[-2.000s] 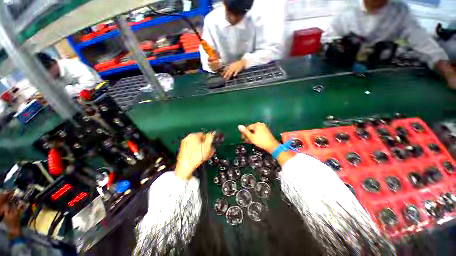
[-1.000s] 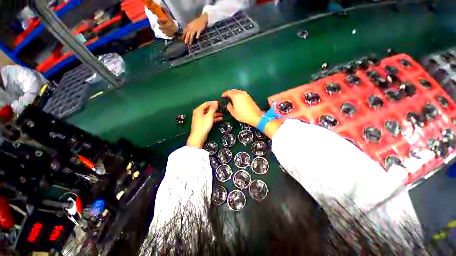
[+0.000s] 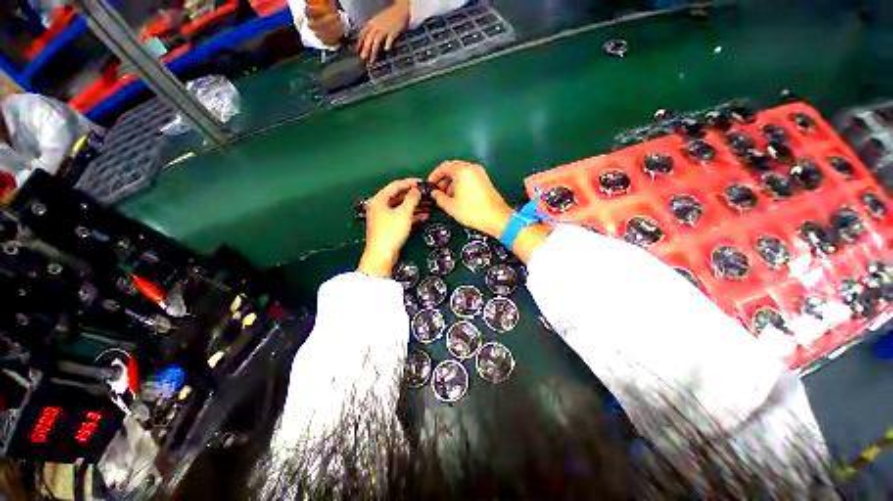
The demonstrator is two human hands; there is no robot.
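Note:
My left hand and my right hand meet above the green mat. Their fingertips hold a small dark round unit between them. My fingers partly hide it. Another dark unit lies just left of my left hand, partly hidden. A loose cluster of round units with silver rims and visible innards lies on the mat below my hands. A blue band is round my right wrist.
A red tray with round units in pockets is at right. Black test fixtures and a power meter with red digits are at left. A coworker's hands are over a grid tray beyond a metal post.
The view has tilted down and shifted since the oldest frame. My hands, apart then, have come together at one unit. Since the last frame they have moved slightly up and left.

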